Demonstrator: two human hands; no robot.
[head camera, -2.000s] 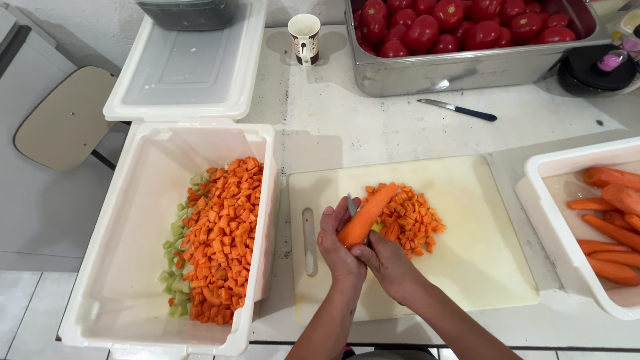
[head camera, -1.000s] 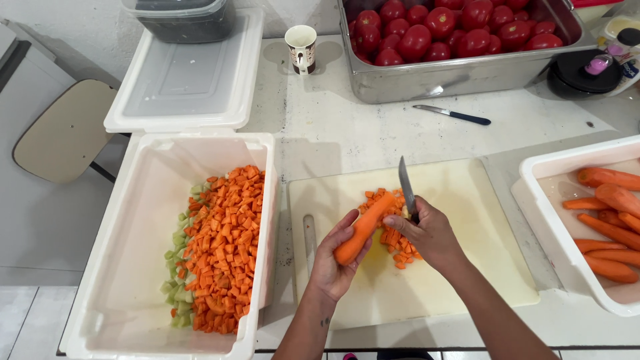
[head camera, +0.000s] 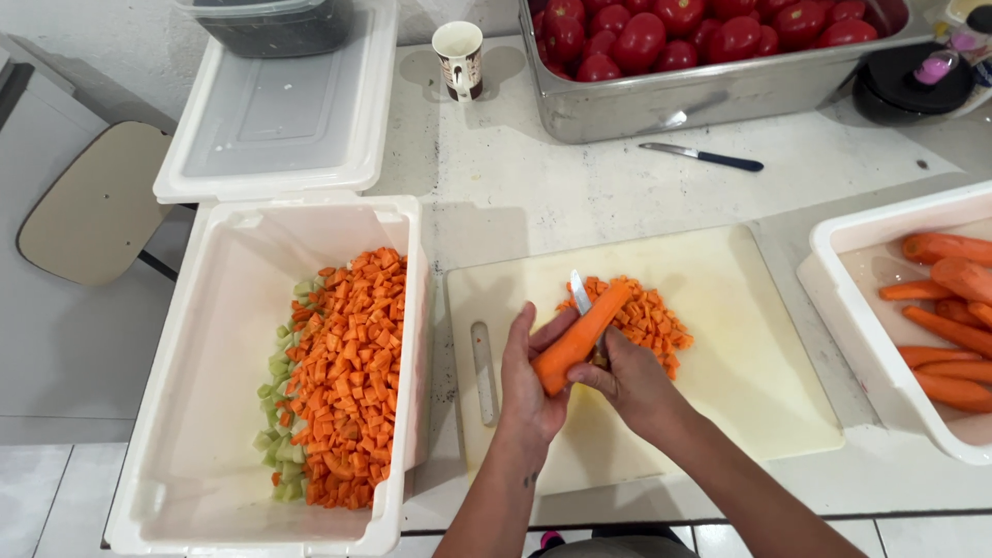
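My left hand (head camera: 535, 380) holds a peeled carrot (head camera: 581, 338) by its thick lower end, tilted up to the right above the cutting board (head camera: 744, 403). My right hand (head camera: 632, 380) grips a small knife (head camera: 580, 293); its blade shows on the left side of the carrot, and the handle is partly hidden behind carrot and fingers. Diced carrot (head camera: 659, 322) lies in a pile on the board, just beyond my hands. To the left, a white plastic tub (head camera: 194, 372) holds a heap of carrot cubes (head camera: 349, 387) beside pale green vegetable pieces (head camera: 279, 418).
At right stands a white tub (head camera: 860, 325) with whole peeled carrots (head camera: 953, 333). Behind the board are a second knife (head camera: 709, 156), a steel pan (head camera: 651, 108) of tomatoes (head camera: 639, 40) and a mug (head camera: 459, 62). A plastic lid (head camera: 271, 132) lies at back left; a black lidded pot (head camera: 914, 81) stands back right.
The knife blade, raised right of the carrot one second ago, is now on the carrot's left side. My right hand has moved left, close to my left hand.
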